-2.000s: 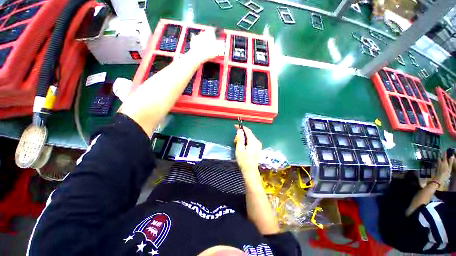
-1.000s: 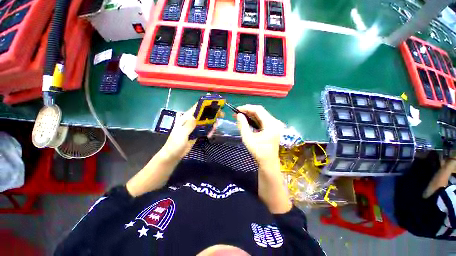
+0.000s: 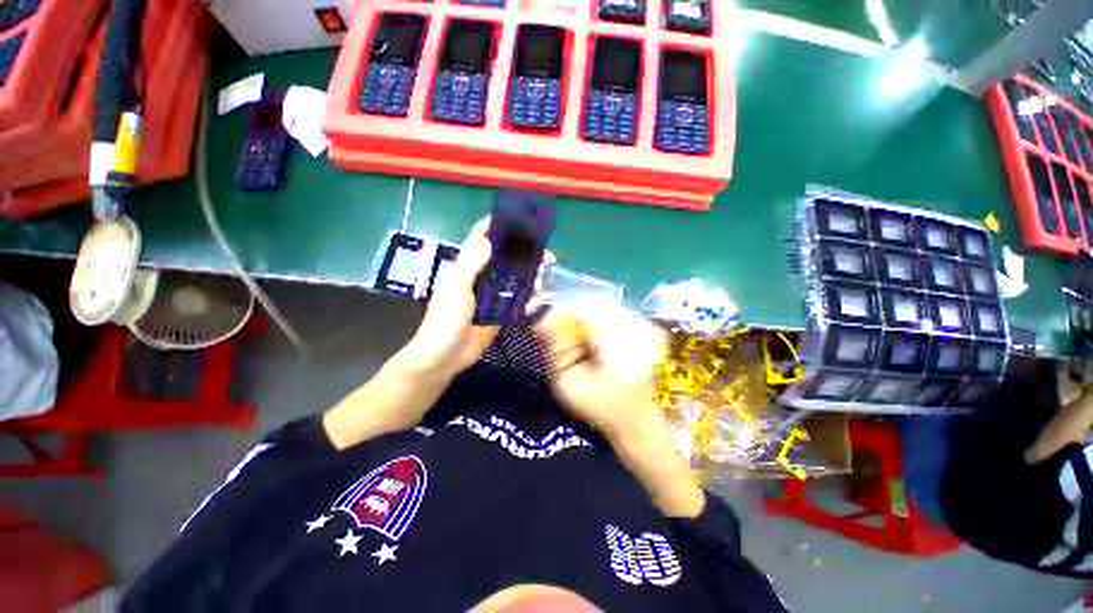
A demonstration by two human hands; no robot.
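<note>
My left hand (image 3: 450, 314) holds a dark blue keypad phone (image 3: 518, 252) upright at the bench's front edge, screen towards me. No yellow shows on the phone. My right hand (image 3: 603, 353) is motion-blurred just right of the phone's lower end. A thin dark tool (image 3: 578, 357), perhaps tweezers, shows in its fingers. Black-framed screen windows (image 3: 405, 263) lie in a clear strip at the table edge, partly behind my left hand.
A red phone tray (image 3: 527, 150) holds several phones behind my hands. A clear tray of black-framed windows (image 3: 905, 299) stands at right. Yellow frames (image 3: 707, 407) fill a bag below the edge. A black hose (image 3: 118, 72), a fan and a lone phone (image 3: 261, 153) are at left.
My left hand took a phone from the tray and brought it to the front edge. The yellow frame seen on it a second ago no longer shows. My right hand has moved lower and left.
</note>
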